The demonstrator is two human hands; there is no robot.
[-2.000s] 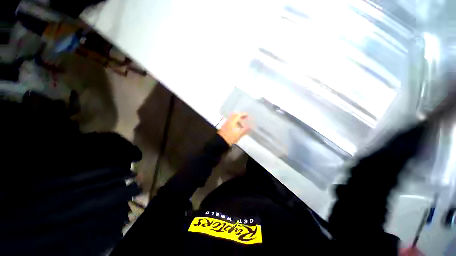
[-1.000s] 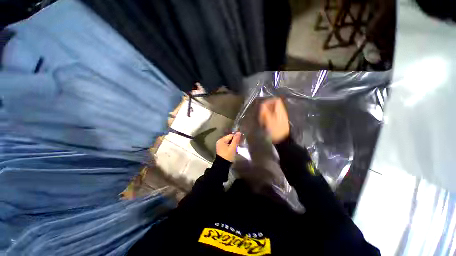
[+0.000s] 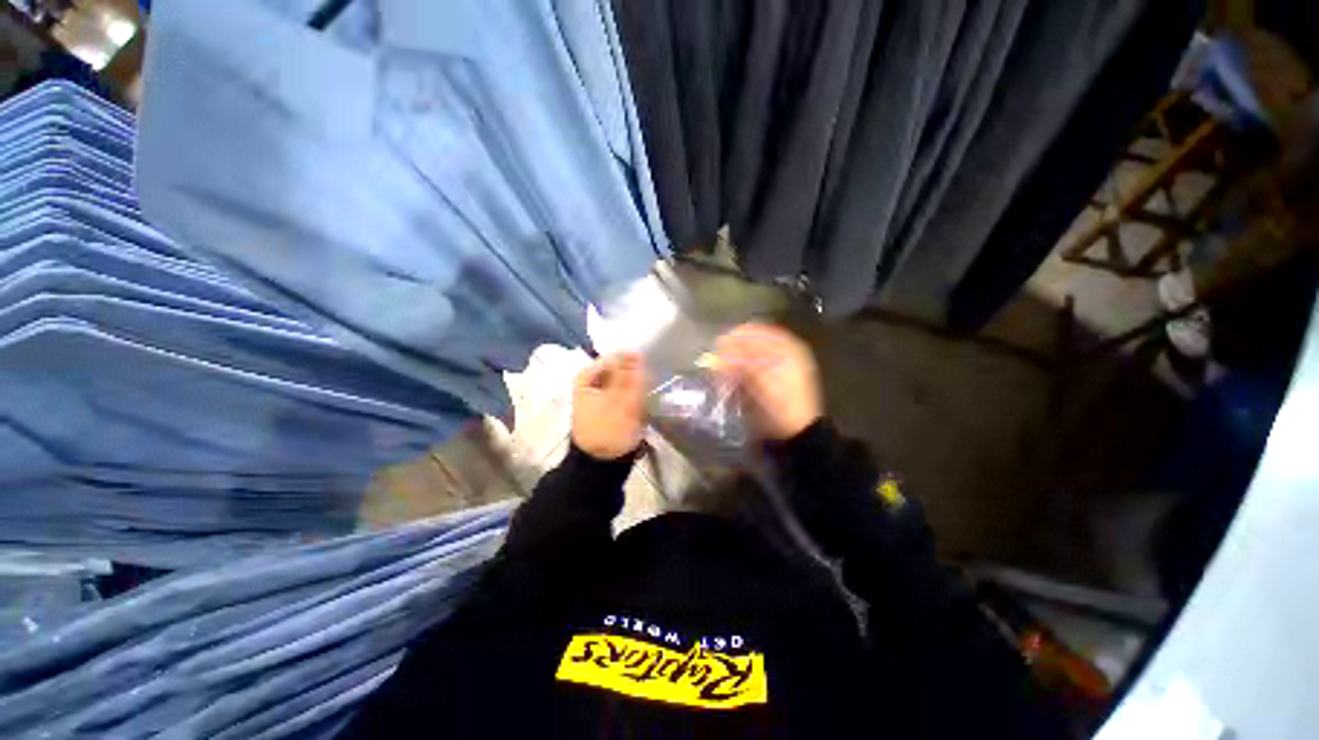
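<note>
A clear poly cover [image 3: 703, 411] is bunched between my two hands in front of my chest. It is thin and shiny, and part of it trails down towards my right sleeve. My left hand [image 3: 609, 406] pinches its left side with the fingers closed. My right hand [image 3: 771, 379] is a little blurred and holds its upper right side. The hands are a short way apart. The lower part of the cover is hard to make out against my dark clothing.
Light blue shirts [image 3: 420, 174] hang ahead on the left, with more blue shirts [image 3: 188, 419] at the left and lower left. Dark garments [image 3: 839, 130] hang ahead. A white table edge [image 3: 1258, 578] is at the right. A wooden stand [image 3: 1143, 188] is at the upper right.
The view has turned right from the table to the hanging garments. The cover, spread wide a second ago, is now gathered small between my hands, and my right hand is lower.
</note>
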